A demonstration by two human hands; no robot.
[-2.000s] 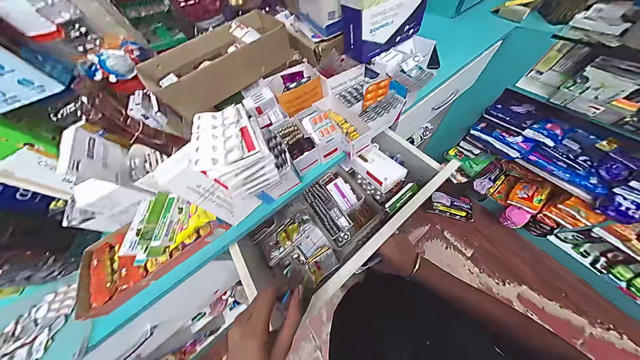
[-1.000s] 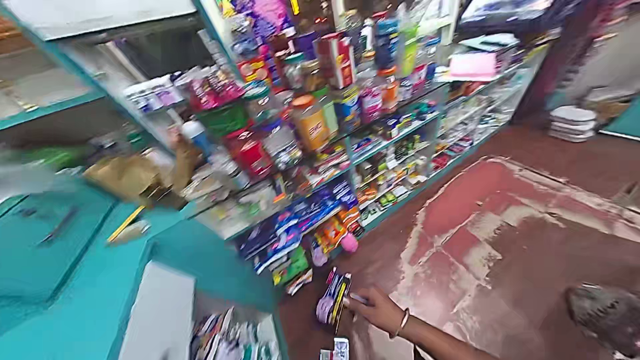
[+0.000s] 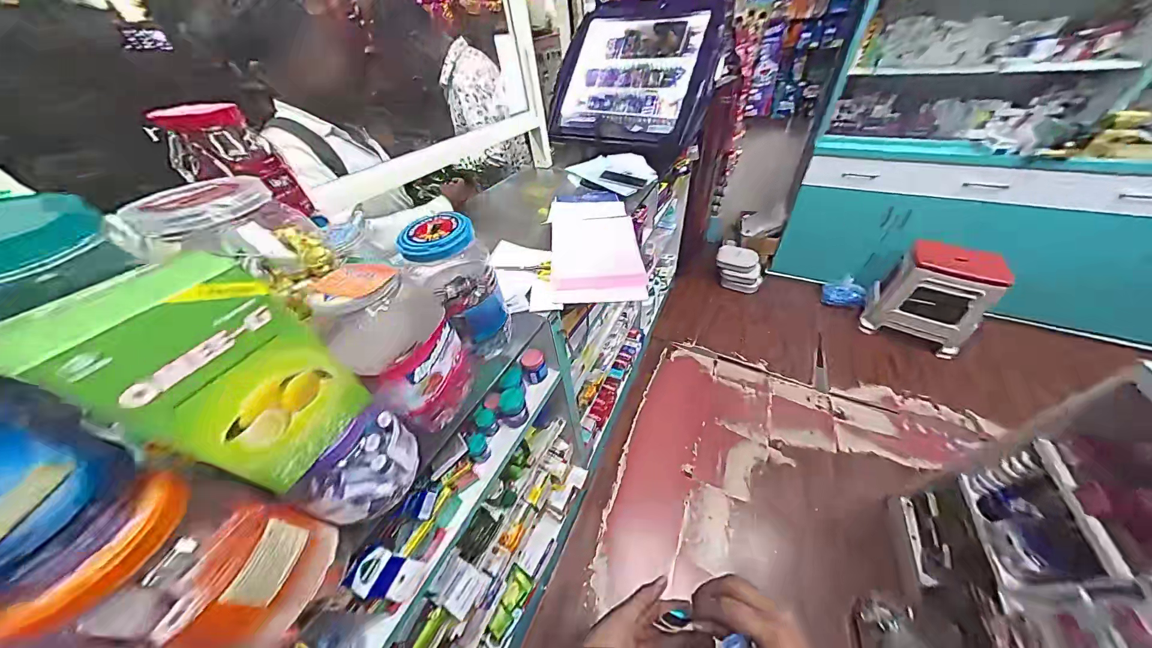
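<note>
At the bottom edge of the head view, my left hand (image 3: 632,616) and my right hand (image 3: 742,609) are close together above the floor. A small dark object with a teal spot (image 3: 673,617) shows between them, at the left fingertips; what it is cannot be told. Below the right fingers a bit of something blue (image 3: 733,641) shows at the frame's edge. The right fingers are curled, and whether they grip either item is unclear. The lower parts of both hands are cut off.
At left, plastic jars (image 3: 447,270) and a green box (image 3: 189,360) stand on a glass counter. White and pink papers (image 3: 597,252) lie farther along it. A red-topped stool (image 3: 940,292) stands before teal cabinets (image 3: 828,220). Blurred racks (image 3: 1035,522) are at lower right. People are beyond the counter.
The view has swung from an open drawer of medicine packs to the counter and floor. My hands, apart at the drawer two seconds ago, are now close together.
</note>
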